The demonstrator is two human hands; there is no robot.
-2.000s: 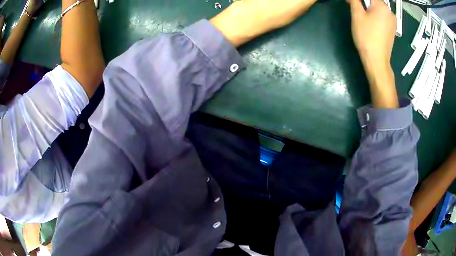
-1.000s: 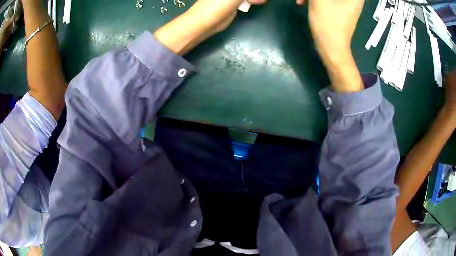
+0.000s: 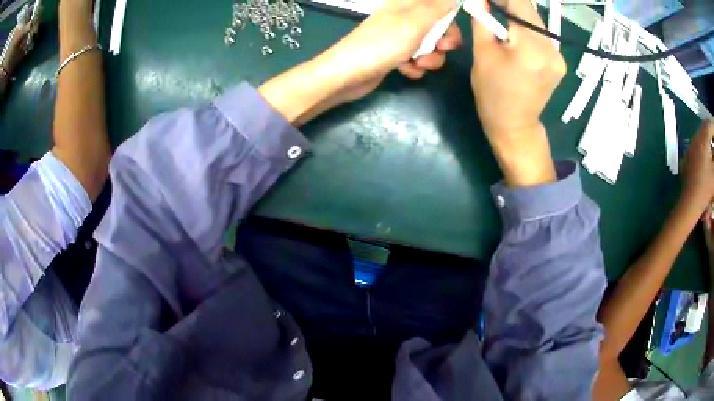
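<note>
My left hand [image 3: 407, 39] is at the top of the picture, its fingers closed on a white strip [image 3: 437, 35] that slants down to the left. My right hand [image 3: 517, 74] is just right of it, fingers closed on another short white strip [image 3: 487, 21]. The inner ends of both strips come close together at the top edge; whether they touch is unclear. A black cord [image 3: 626, 57] runs from the right hand's fingers to the right. Small silvery metal fittings [image 3: 266, 19] lie in a loose pile left of my left hand.
Loose white strips [image 3: 607, 102] lie fanned on the green tabletop [image 3: 376, 172] to the right. More strips [image 3: 118, 27] lie at the upper left. Neighbouring workers' arms rest at the left [image 3: 82, 102] and right [image 3: 654, 258]. A blue bin [image 3: 675, 321] stands low at the right.
The view has tilted so more of the table's far part shows. Both hands have come closer together, with the strips now visible in them. The metal pile and black cord show more fully.
</note>
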